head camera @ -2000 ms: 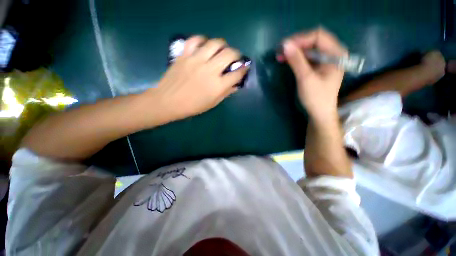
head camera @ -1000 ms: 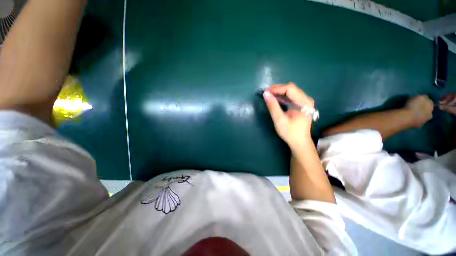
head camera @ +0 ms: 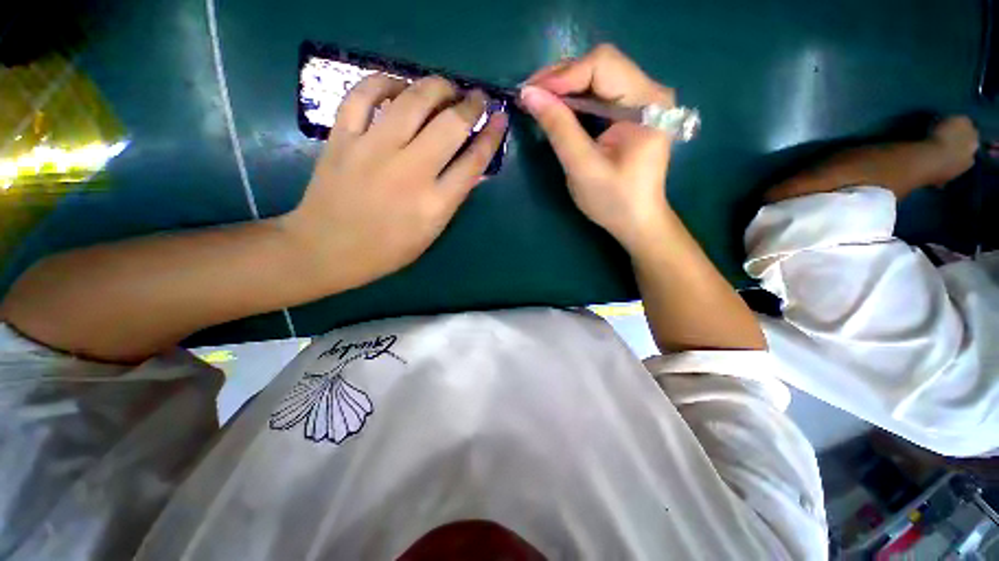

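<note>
A slim black handset with a white patterned area lies on the dark green mat, its long side running left to right. My left hand is spread over it and holds it down, hiding its middle. My right hand grips a slim grey tool like a pen, with a whitish crinkled wrap at its rear. The tool's front end is at the handset's right end, by the fingertips. The tip itself is too small to make out.
Shiny yellow film lies at the left. A thin white line crosses the mat. Another person's forearm and white sleeve are at the right. Cluttered items show at the lower right.
One second ago my left arm reached to the upper left and no handset lay in front of me. Now my left hand is on a handset, and my right hand with the tool is at its end.
</note>
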